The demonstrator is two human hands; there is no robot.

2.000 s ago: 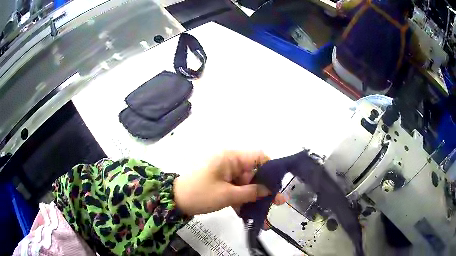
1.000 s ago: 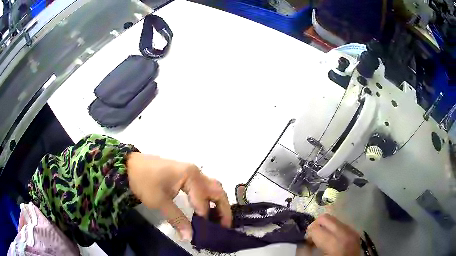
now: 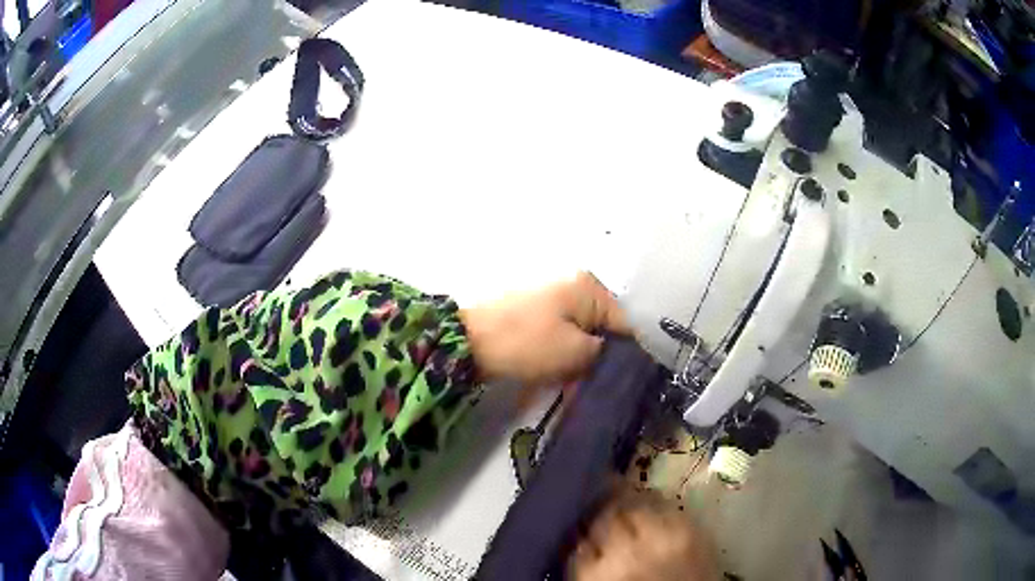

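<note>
A dark fabric band lies on the machine bed, running from the needle area down to the bottom edge. My left hand is shut on its upper end, just left of the presser foot. My right hand, blurred and cut by the bottom edge, lies against the band's lower right side; its fingertips are not clear. Two dark pouch panels overlap at the left of the white table. A closed zippered strip loop lies beyond them.
The white sewing machine head fills the right, with two cream tension knobs. Dark thread snips lie at the lower right. A grey metal-edged surface runs along the left. A blue bin is at the top.
The band has moved from the near edge to the needle, from loosely looped to stretched lengthwise. My left hand has moved right and forward; my right hand has moved left. The view has shifted.
</note>
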